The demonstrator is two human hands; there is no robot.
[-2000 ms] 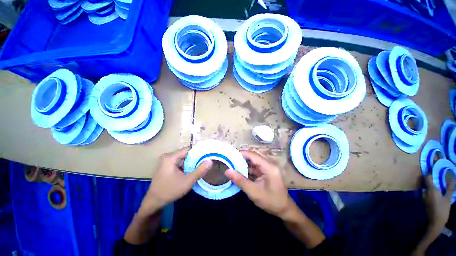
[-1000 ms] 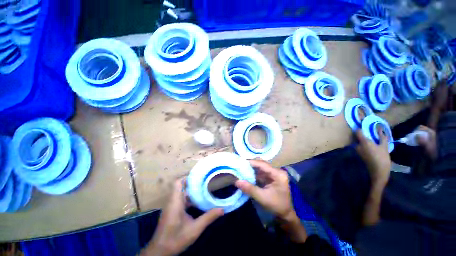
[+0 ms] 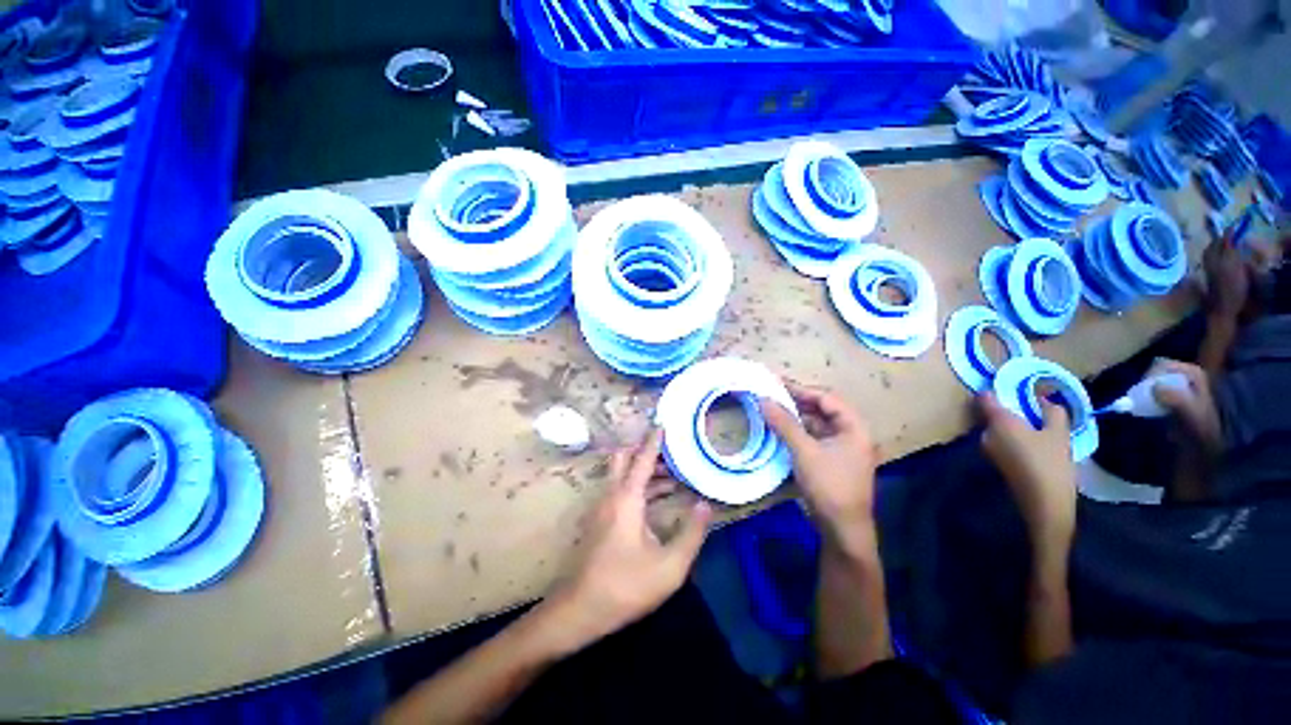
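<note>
A flanged ring [image 3: 690, 442] with a raised collar around its hole lies near the bench's front edge, between my hands. My left hand [image 3: 637, 531] has its fingers at the ring's left edge, with the thumb just below. My right hand [image 3: 835, 460] grips the ring's right side, thumb on the brim and fingers behind. Whether another ring lies underneath is hidden. A white glue bottle [image 3: 562, 428] lies on the bench left of the ring.
Stacks of flanged rings [image 3: 489, 276] line the bench's [image 3: 467, 567] far side; others stand left and right. Blue crates [image 3: 750, 99] of rings stand behind and far left. At right, another person's hand [image 3: 1034, 460] holds a ring and the other a white bottle [image 3: 1147, 397].
My hands have moved the held ring forward and right to where the loose single ring lay; that ring no longer shows separately. The view has shifted, showing more of the crates behind.
</note>
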